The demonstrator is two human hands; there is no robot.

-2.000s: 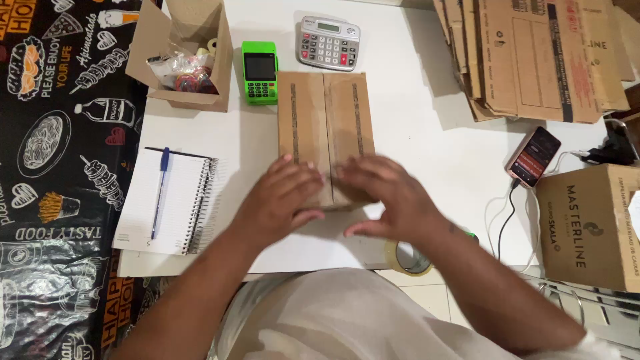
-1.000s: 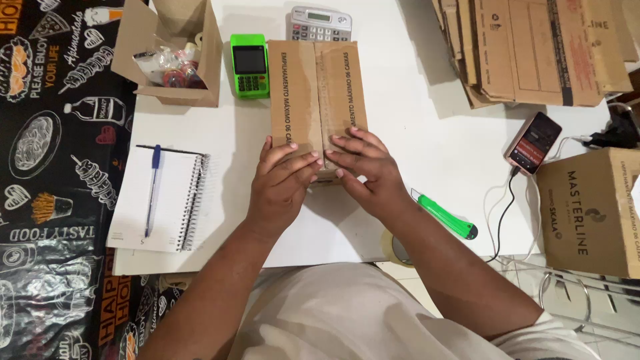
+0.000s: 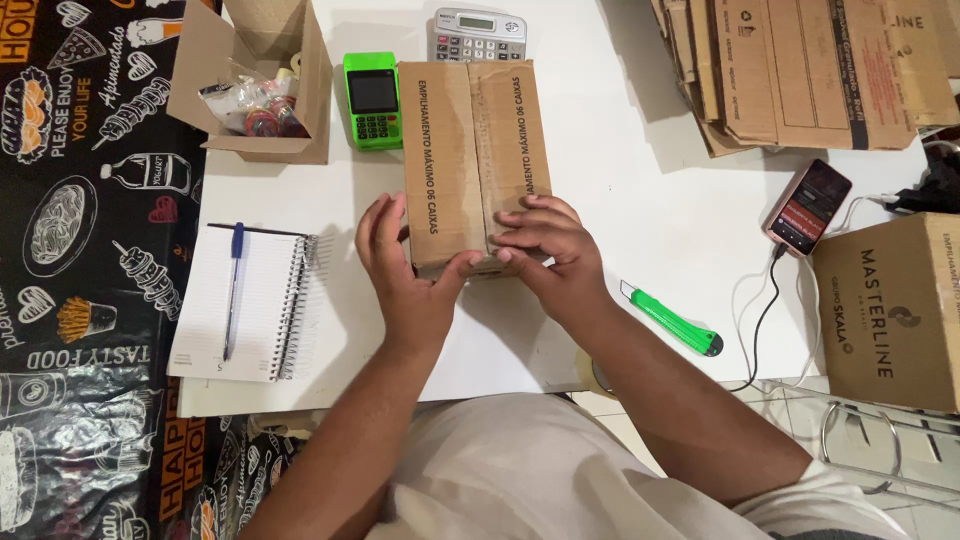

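Note:
A closed cardboard box [image 3: 450, 150] with clear tape along its middle seam lies on the white table. My left hand [image 3: 409, 262] is at the box's near left corner, its fingers along the left side and its thumb at the near edge. My right hand [image 3: 547, 247] rests with its fingers spread on the near right part of the top, thumb at the near edge close to the other thumb. Behind the box are a green card reader [image 3: 373, 101] and a grey calculator [image 3: 480, 36], partly hidden by the box. A green utility knife [image 3: 671, 319] lies beside my right forearm.
An open small carton [image 3: 307, 150] holds bagged items. A spiral notebook [image 3: 259, 300] with a blue pen [image 3: 233, 292] lies left. Flattened cardboard [image 3: 795, 75], a phone [image 3: 810, 206] on a cable and a printed carton [image 3: 885, 300] are right. A tape roll [image 3: 592, 375] is partly under my forearm.
My left hand has moved from the box's top to its left side. The right hand stays on the near right part. The utility knife, mostly hidden two seconds ago, now shows fully.

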